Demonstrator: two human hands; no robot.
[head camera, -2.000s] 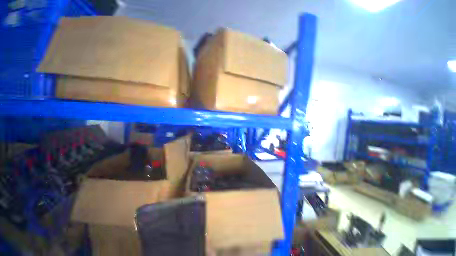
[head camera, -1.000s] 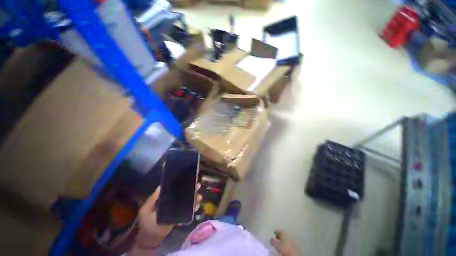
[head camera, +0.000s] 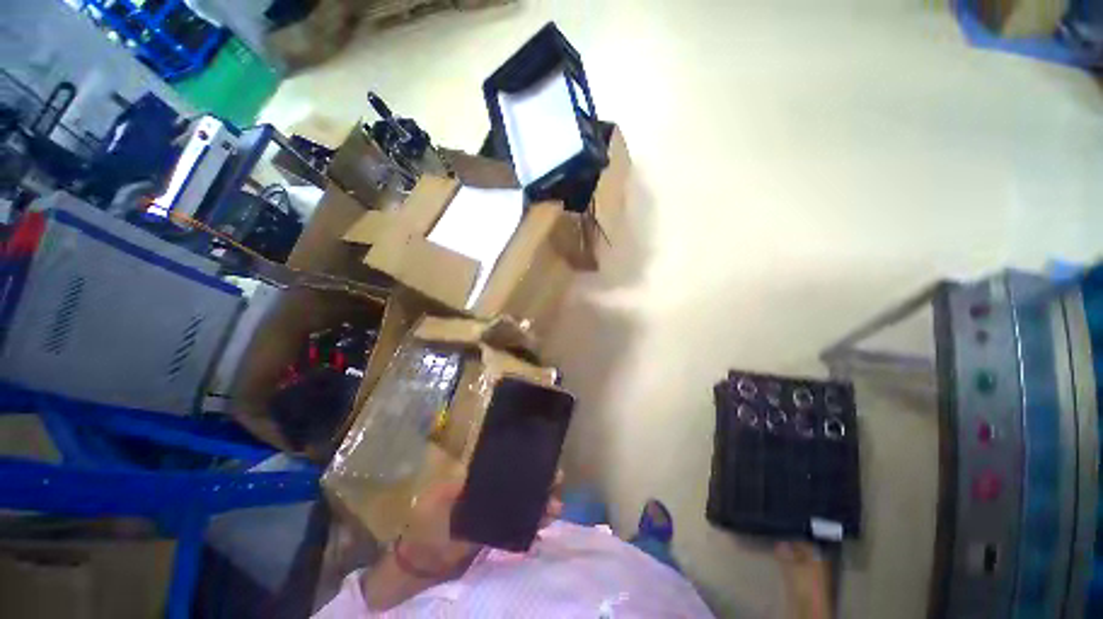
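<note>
My left hand holds a smartphone with a black screen, in front of a taped carton on the floor. My right hand is low at the bottom, just below the edge of a black moulded tray with rows of round pockets and a white label. Its fingers are blurred, and whether they touch the tray cannot be told. An open carton beside the taped one holds black parts with red grips.
A carton with a white sheet and a black bin stand ahead. Grey cabinet and blue rack are left. A grey machine panel with buttons is right. Part of my shoe shows.
The view has turned from the rack shelves down to the floor. The phone now shows over the taped carton, and my right hand is further right, by the black tray.
</note>
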